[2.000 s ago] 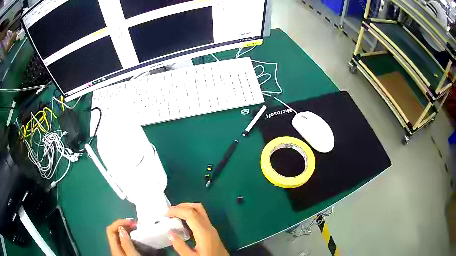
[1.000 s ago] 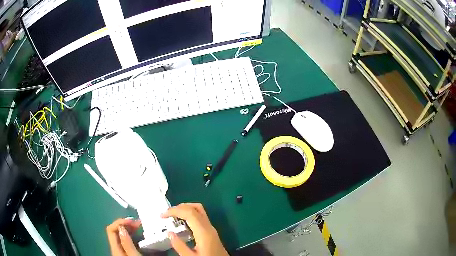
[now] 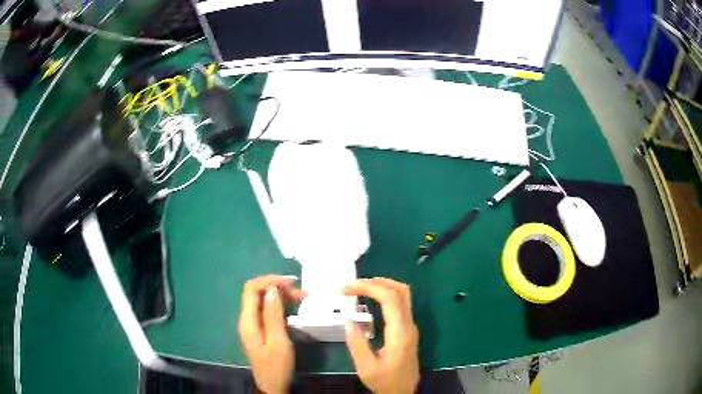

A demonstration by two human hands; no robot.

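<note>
The white security camera (image 3: 319, 200) lies on the green mat in front of me, its rounded head toward the keyboard and its square mounting base (image 3: 327, 327) toward me. A thin white antenna (image 3: 267, 212) runs along its left side. My left hand (image 3: 267, 331) is at the left side of the base, fingers curled against it. My right hand (image 3: 387, 335) grips the base's right side with thumb and fingers. The picture is blurred and overexposed on the camera, so details of the base are hard to see.
A yellow tape roll (image 3: 538, 262) and white mouse (image 3: 583, 231) are on the black pad (image 3: 600, 296). A slim dark tool (image 3: 454, 233) and small dark pieces lie right of the camera. The keyboard (image 3: 392, 115) is behind; the printer (image 3: 85, 181), label strip (image 3: 115, 288) and phone (image 3: 150, 277) are left.
The view has swung left, so everything appears further right. The camera now points straight away from me, with both hands still at its base.
</note>
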